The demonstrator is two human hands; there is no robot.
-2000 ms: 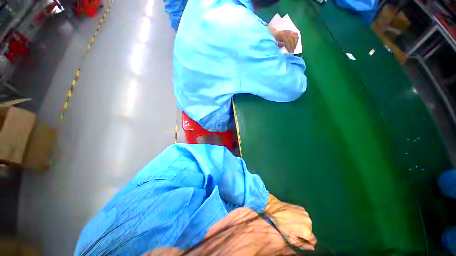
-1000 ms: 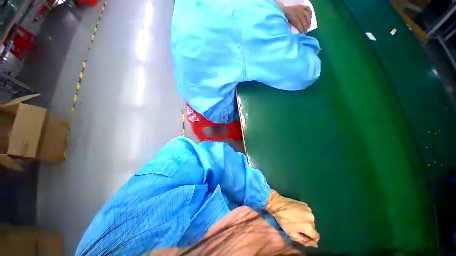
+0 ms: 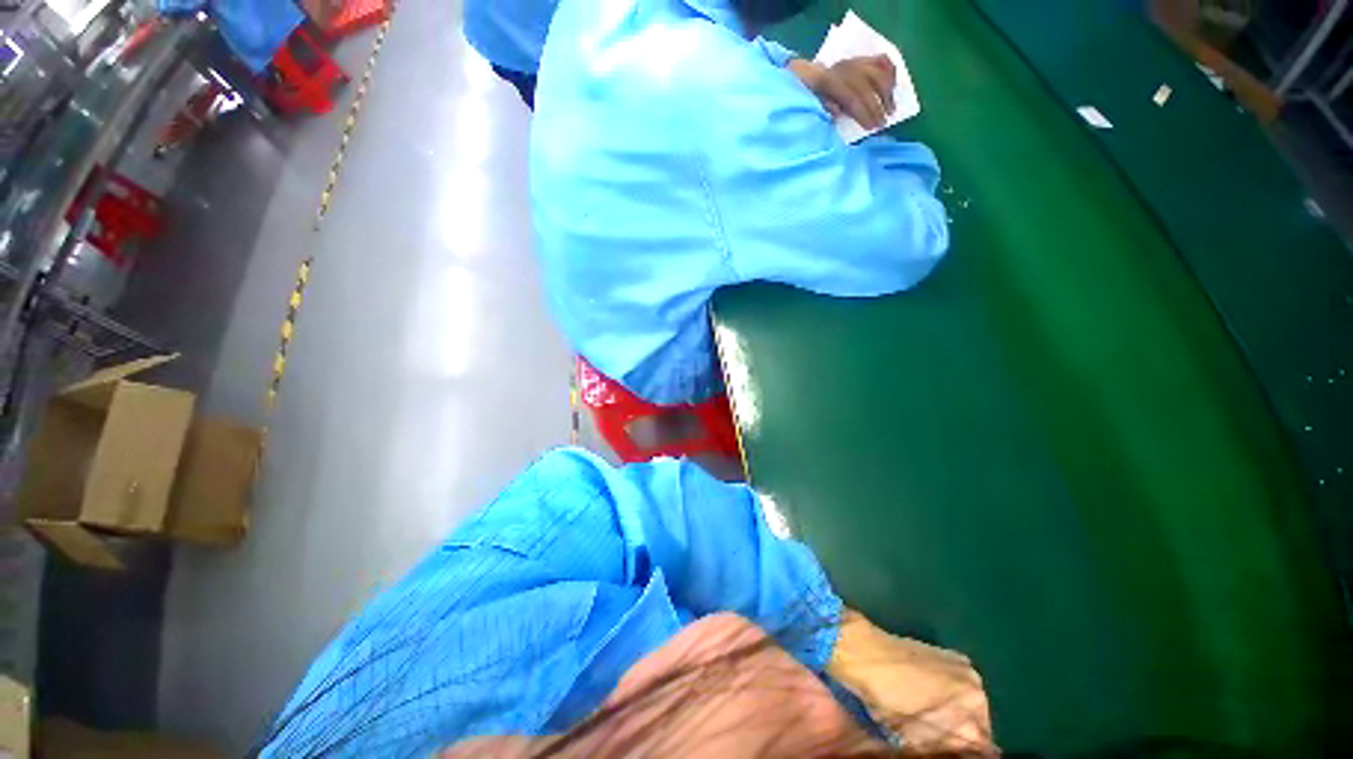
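My left hand (image 3: 920, 690) is at the bottom edge over the green bench surface (image 3: 920, 445), at the end of a blue sleeve. It is partly cut off, and its fingers are curled or hidden, so I cannot tell if it holds anything. A large blurred skin-coloured shape with dark hair strands across it covers the bottom middle; I cannot tell what it is. A dark blue band shows between it and my left hand. I cannot make out my right hand.
A person in a blue smock (image 3: 638, 193) sits ahead on a red stool (image 3: 675, 430), a hand on white sheets (image 3: 876, 67). Small pale pieces (image 3: 1094, 117) lie at the upper right. An open cardboard box (image 3: 141, 460) stands on the left floor.
The view has tilted up and shifted, so the person ahead, the stool and the box sit lower and further right. My left hand is lower and more cut off.
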